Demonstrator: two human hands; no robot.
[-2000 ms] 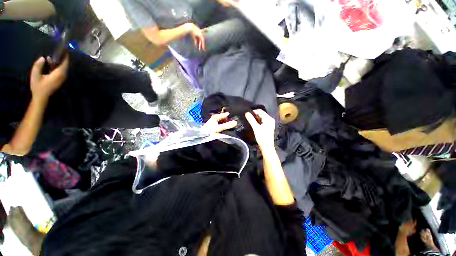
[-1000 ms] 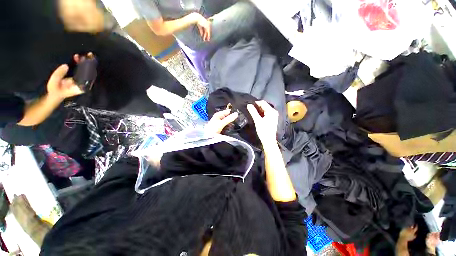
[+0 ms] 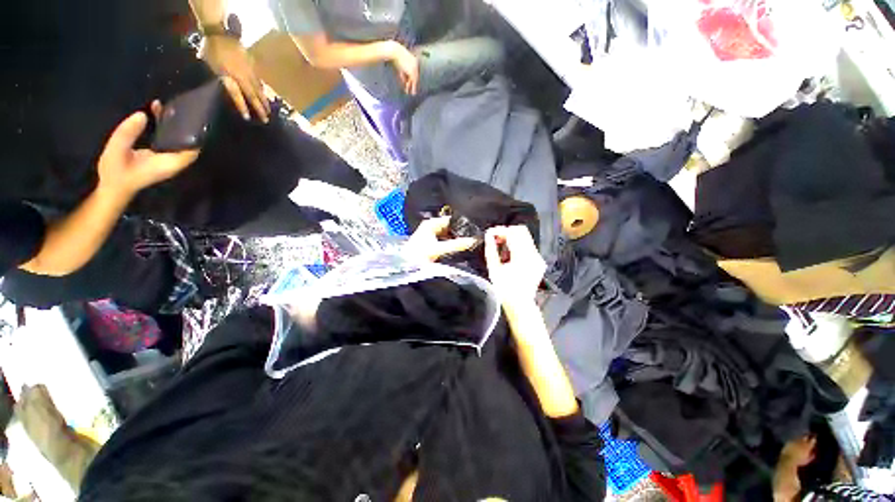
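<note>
A black garment piece (image 3: 459,196) lies over a grey cloth heap in front of me. My left hand (image 3: 439,241) is at its near edge, with fingers bent on the cloth. My right hand (image 3: 510,257) is just right of it, thumb and fingertips pinched together at the cloth. Whether a small part is between the fingertips cannot be told. A clear plastic bag (image 3: 383,277) with a pale rim is open against my body, with black cloth inside; it lies just below my left hand.
A person at the upper left holds a dark phone (image 3: 189,116). Another person's hand (image 3: 405,69) is at the top. A tan roll (image 3: 578,217) sits on grey cloth. Dark garments (image 3: 687,363) are heaped on the right, above a blue crate (image 3: 622,459). A red bag (image 3: 734,29) lies on a white table.
My right hand has dropped slightly and its fingertips have come closer together and nearer my left hand. The bystander's phone has moved right, and a second hand now shows beside it.
</note>
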